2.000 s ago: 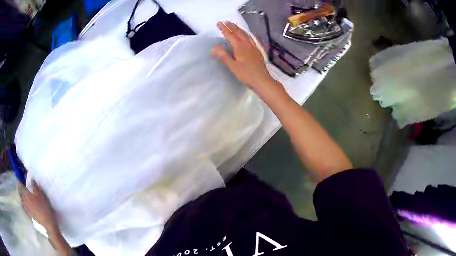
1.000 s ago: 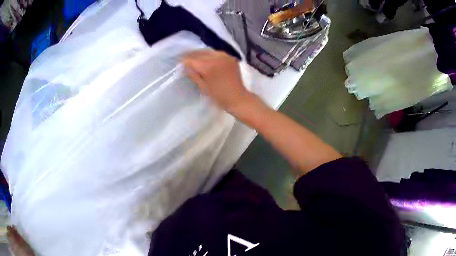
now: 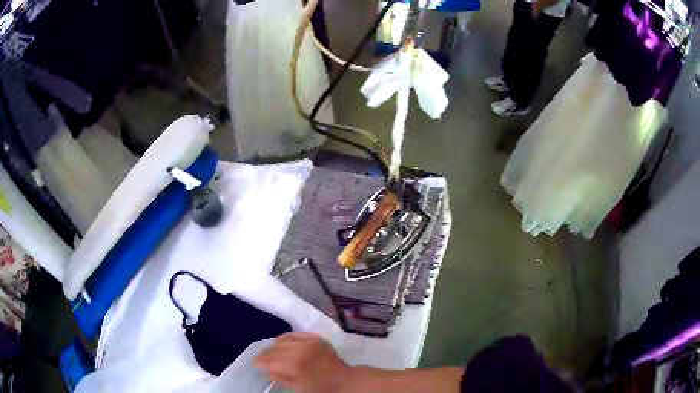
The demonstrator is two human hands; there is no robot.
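The white skirt (image 3: 238, 372) lies at the bottom edge, mostly cut off. It joins the small dark bodice (image 3: 234, 330), which lies flat on the white table cover (image 3: 245, 199) with a thin black strap loop at its left. My right hand (image 3: 299, 362) is at the bottom centre, palm down over the skirt by the bodice's lower right edge. Its fingers look bent, and whether they pinch the cloth is unclear. My left hand is out of the picture. The steam iron (image 3: 384, 234), with a wooden handle, rests on the grey pad (image 3: 322, 222), away from my hand.
A padded sleeve board (image 3: 142, 199) on a blue base stands at the table's left, beside a grey round knob (image 3: 206, 208). A cloth-wrapped hose (image 3: 400, 130) and black cord rise from the iron. Pale skirts (image 3: 579, 153) hang beyond the table. A person (image 3: 526, 54) stands at the back.
The view has tilted up and away, so the iron and bodice sit lower and the sleeve board shows. My left hand has left the picture. My right hand is now close beside the bodice.
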